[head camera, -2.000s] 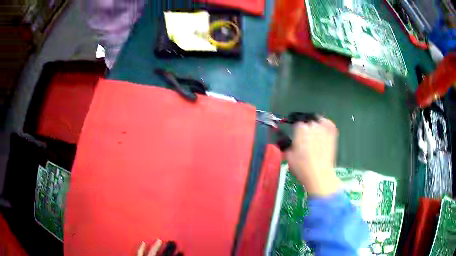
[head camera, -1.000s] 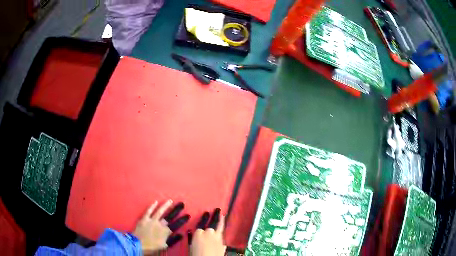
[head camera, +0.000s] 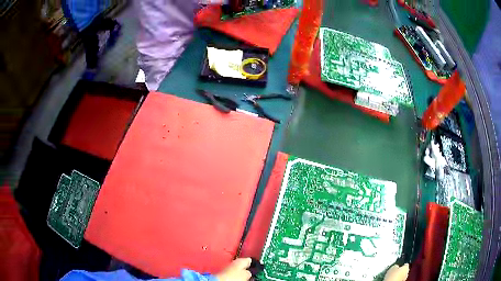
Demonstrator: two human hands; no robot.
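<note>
A large green circuit board (head camera: 329,225), solder side up with pale patterns, lies on a red foam pad (head camera: 265,211) at the lower right. My left hand (head camera: 237,270) is at the board's lower left corner, cut off by the bottom edge, with a black finger cot by the corner. My right hand (head camera: 396,273) is at the board's lower right edge, mostly out of the picture. Whether the fingers grip the board is hidden. Another red foam pad (head camera: 181,181) lies left of the board. Black-handled pliers (head camera: 218,102) and open side cutters (head camera: 258,101) lie beyond it.
A black parts tray (head camera: 233,81) holds yellow paper and a ring. Another board (head camera: 365,68) lies beyond the green mat (head camera: 351,134). Red-wrapped posts (head camera: 306,41) stand by the conveyor rail (head camera: 477,99). Black totes (head camera: 104,123) are at left. A person's lilac sleeve or smock (head camera: 162,38) shows behind.
The cutters, in my right hand two seconds ago, lie on the bench. My hands have moved right from the left foam pad to the board's near corners. The view has shifted.
</note>
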